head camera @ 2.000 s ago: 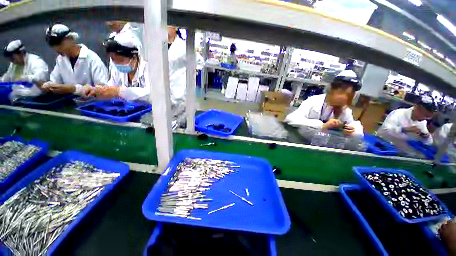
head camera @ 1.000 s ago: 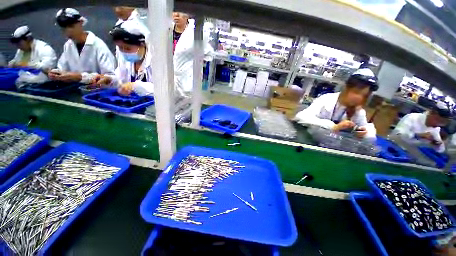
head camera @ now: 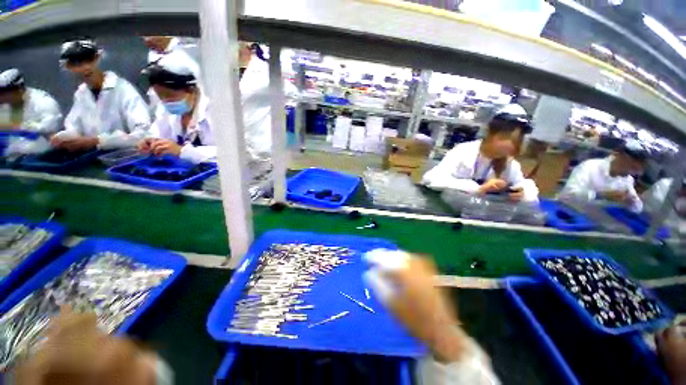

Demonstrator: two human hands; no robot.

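Observation:
A shallow blue tray stands in front of me, with slim metal shafts piled on its left side and a few loose ones near its middle. My right hand, blurred, with white covers on the fingertips, is over the tray's right side; whether it holds anything cannot be told. My left hand, strongly blurred, is at the lower left, in front of the left tray of metal shafts; its fingers cannot be made out.
A deeper blue bin is under the middle tray. A tray of black-and-silver parts is at right, with another person's hand at the edge. A green conveyor and white post lie ahead; people in white work across it.
Both my hands have come into view, the right over the middle tray and the left at the lower left. Small pieces on the green conveyor have shifted.

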